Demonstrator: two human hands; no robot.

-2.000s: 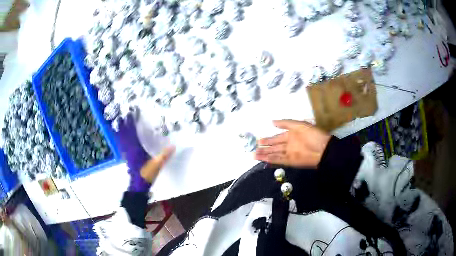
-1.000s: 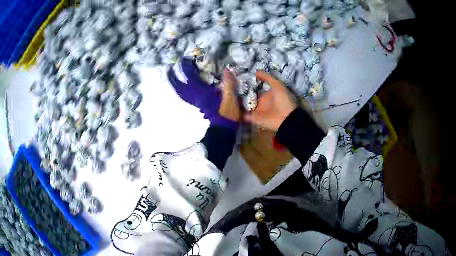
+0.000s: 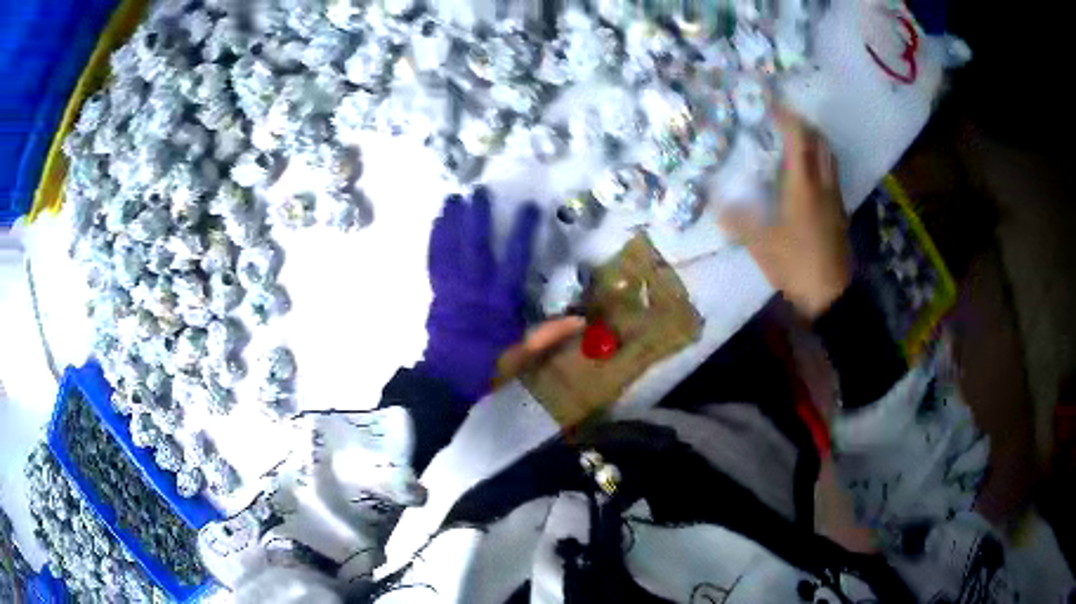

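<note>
My left hand [image 3: 472,295], in a purple glove with a bare thumb, lies spread at the table's near side. Its thumb reaches over the brown cardboard pad [image 3: 643,313], beside the red glue cap [image 3: 599,341]. My right hand [image 3: 805,218] is bare and slightly blurred, with fingers apart at the right of the pad; nothing shows in it. A ruffled hollow piece [image 3: 564,287] lies between the left thumb and forefinger, not clearly gripped. The large heap of pale ruffled pieces [image 3: 496,71] spreads beyond both hands.
A blue tray [image 3: 89,496] of dark cup pieces stands at the lower left, beside more pale pieces [image 3: 71,531]. Stacked blue and yellow trays [image 3: 53,153] stand at the upper left. Red scissors handles [image 3: 893,50] lie at the upper right. A yellow-rimmed tray [image 3: 932,254] sits below the right table edge.
My hands have moved apart from the heap: the left back beside the pad, the right out to the right. The pad is now uncovered, and the ruffled piece between my hands is no longer held there.
</note>
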